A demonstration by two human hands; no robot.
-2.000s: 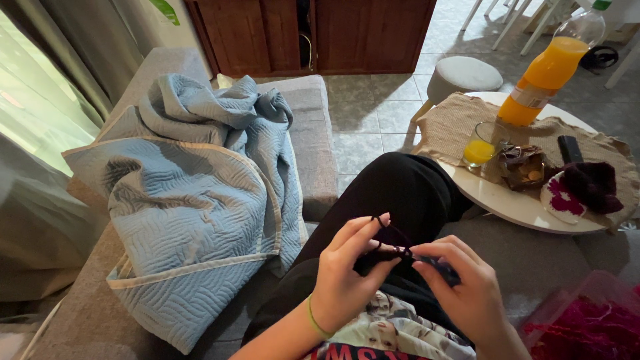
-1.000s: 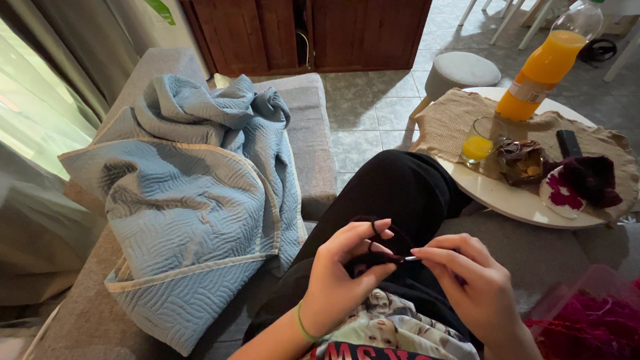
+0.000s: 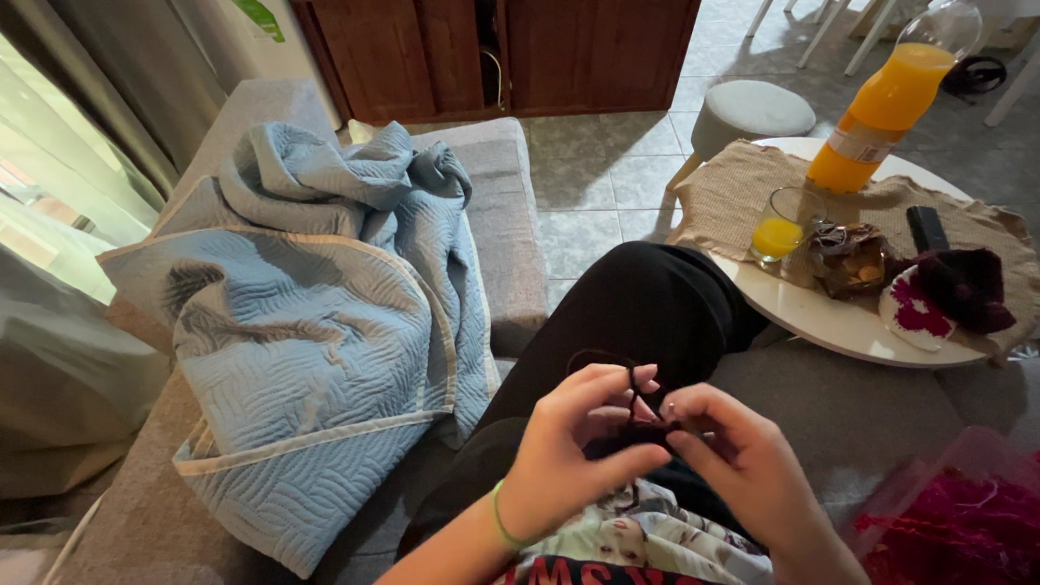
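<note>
Dark yarn point(image 3: 633, 394) is looped round the raised index finger of my left hand point(image 3: 573, 447), which has a green band at the wrist. Below that finger, a small dark piece of yarn work point(image 3: 621, 439) lies between both hands, over the black trousers. My right hand point(image 3: 735, 455) pinches at its right edge; a small shiny tip, perhaps of a crochet hook point(image 3: 671, 408), shows at the fingertips. The rest of that tool is hidden by the fingers.
A blue quilted blanket point(image 3: 309, 341) covers the sofa at left. On the round white table point(image 3: 780, 313) stand an orange drink bottle point(image 3: 881, 114), a glass point(image 3: 777, 236), an open snack packet point(image 3: 849, 260) and dark yarn point(image 3: 967, 288). A plastic bag of magenta material point(image 3: 959, 512) lies at lower right.
The shiny shaft seen between the hands one second ago is now mostly hidden. My right fingers have closed in nearer to the left hand, and the yarn still runs over my left index finger.
</note>
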